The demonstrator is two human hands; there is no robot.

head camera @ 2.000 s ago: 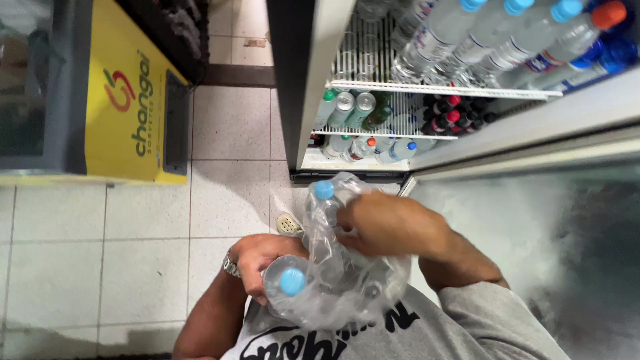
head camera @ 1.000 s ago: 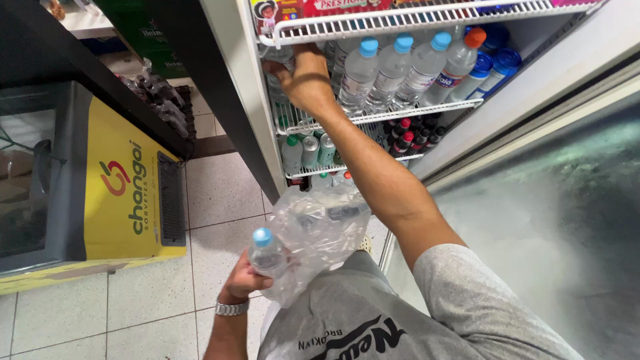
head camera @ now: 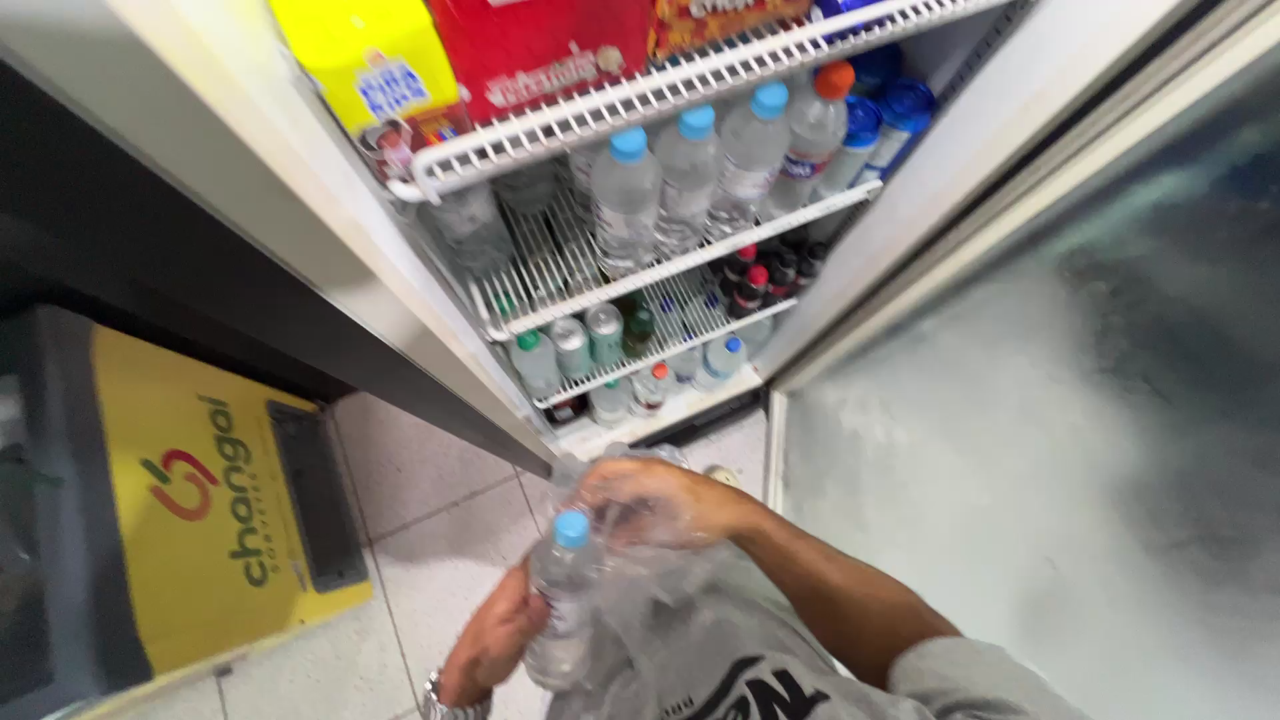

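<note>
A clear plastic water bottle with a light blue cap point(head camera: 565, 610) stands nearly upright in my left hand point(head camera: 500, 625), whose fingers are wrapped round its side. Just to the right, my right hand point(head camera: 665, 500) is at the crumpled clear plastic bag point(head camera: 650, 575), its fingers bent and partly hidden by the film. Whether that hand also holds a bottle inside the bag cannot be told. Blue-capped water bottles point(head camera: 627, 200) stand in a row on a wire shelf point(head camera: 690, 262) of the refrigerator in front of me.
Green-capped bottles and cans point(head camera: 570, 350) and dark bottles with red caps point(head camera: 750, 290) stand on a lower shelf. Packaged goods point(head camera: 540, 50) lie on the top one. The fogged glass door point(head camera: 1000, 450) stands open at right; a yellow freezer cabinet point(head camera: 200, 500) is at left.
My right hand has come down from the bottle shelf to the bag beside my left hand. My left hand still holds a blue-capped bottle.
</note>
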